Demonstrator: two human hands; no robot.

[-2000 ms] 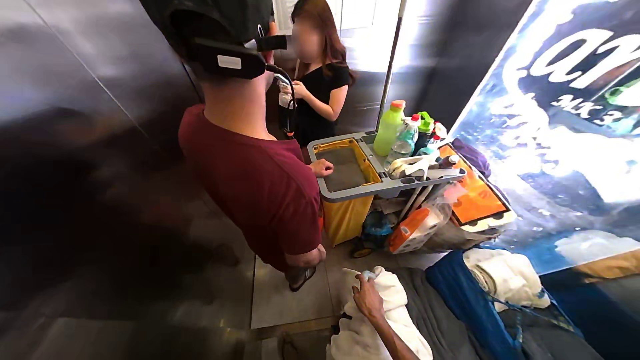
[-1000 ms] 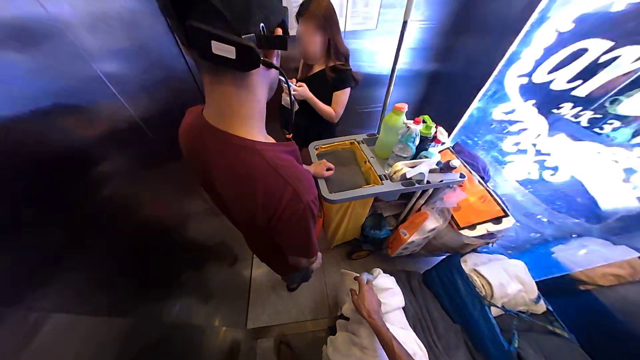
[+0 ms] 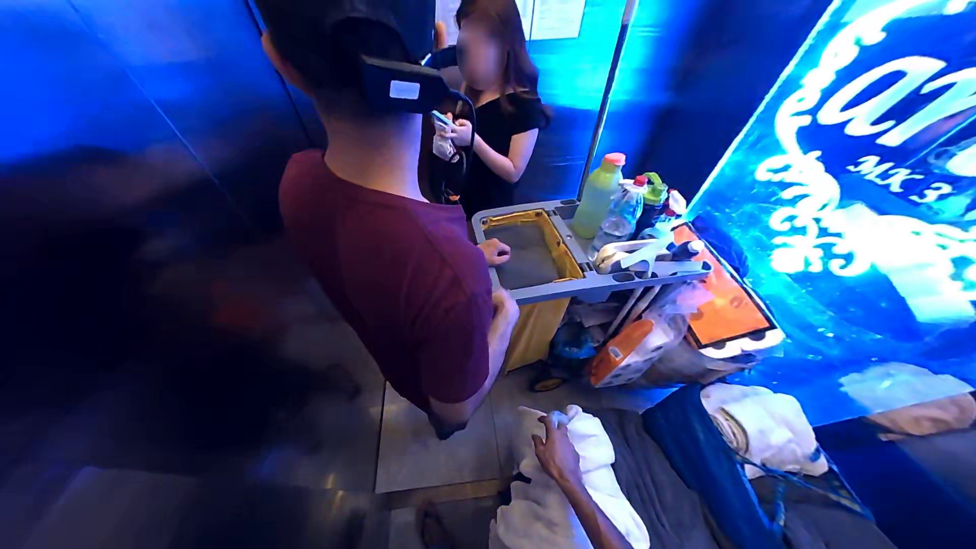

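Observation:
Reaching in from the bottom edge, my right hand [image 3: 560, 450] is over a heap of white cloth [image 3: 587, 473]. Its fingers are closed around a small pale bluish object [image 3: 559, 418], mostly hidden, so its kind cannot be told. Beside the cloth, on the right, lies dark grey fabric [image 3: 648, 465]. My left hand is not in view.
A person in a maroon shirt [image 3: 396, 282] stands left of a grey cleaning cart [image 3: 549, 290] with bottles [image 3: 600, 194], facing a person in black [image 3: 507, 145]. At right are folded white towels [image 3: 770, 427], blue fabric [image 3: 694, 450] and a lit sign [image 3: 877, 152].
The maroon-shirted person's nearer hand has come up from low beside the body to the cart's edge. Light on the walls has turned from whitish to strong blue. My right hand stays at the white cloth.

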